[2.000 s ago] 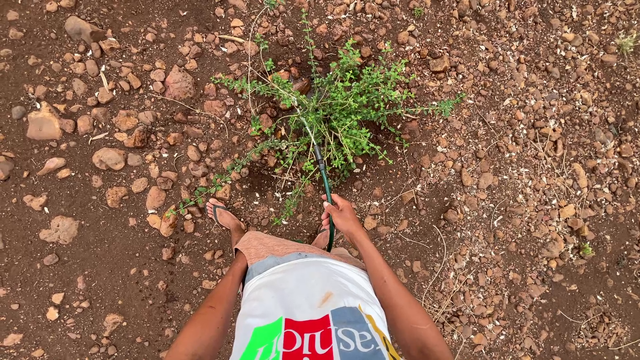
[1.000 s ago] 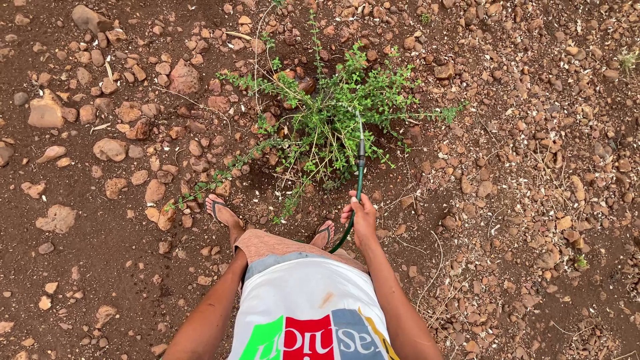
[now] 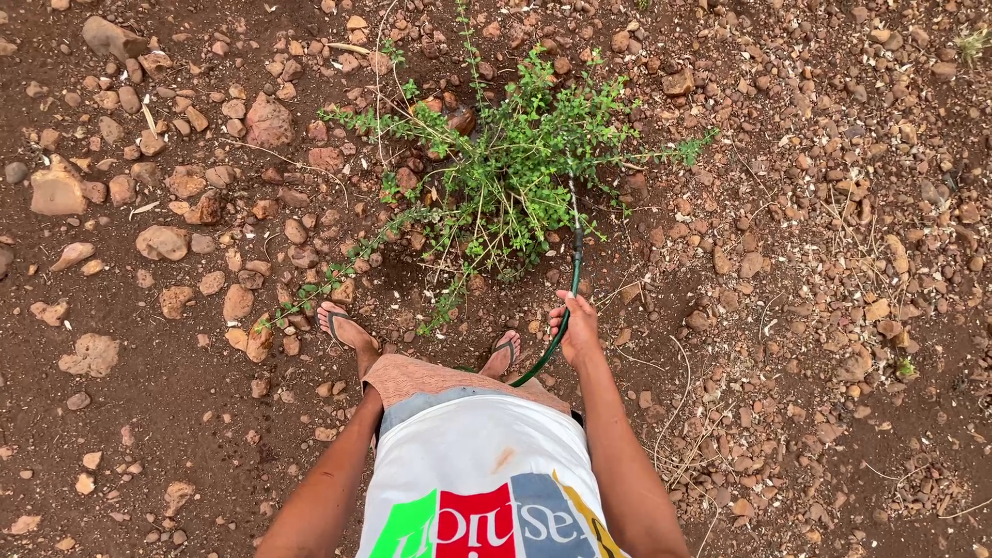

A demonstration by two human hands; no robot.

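My right hand [image 3: 577, 325] is closed around a green garden hose [image 3: 552, 349], a little below its dark end fitting [image 3: 578, 242]. From the fitting a thin stream of water [image 3: 573, 190] runs up into the right side of a leafy green shrub [image 3: 515, 167]. The hose curves down past my right foot toward my shorts. Wet, dark stones show behind the shrub's upper branches. My left arm [image 3: 325, 473] hangs down at my left side, and its hand is hidden behind my shorts and shirt.
Reddish-brown soil strewn with stones surrounds the shrub. Larger rocks [image 3: 59, 191] lie at the left, and denser gravel covers the right. My feet in flip-flops [image 3: 348, 328] stand just below the shrub, near a low trailing branch [image 3: 310, 292]. Dry twigs [image 3: 682, 387] lie at the right.
My right hand has moved to the right since the oldest frame, and the hose end has swung from the shrub's middle toward its right side. The left arm stays down.
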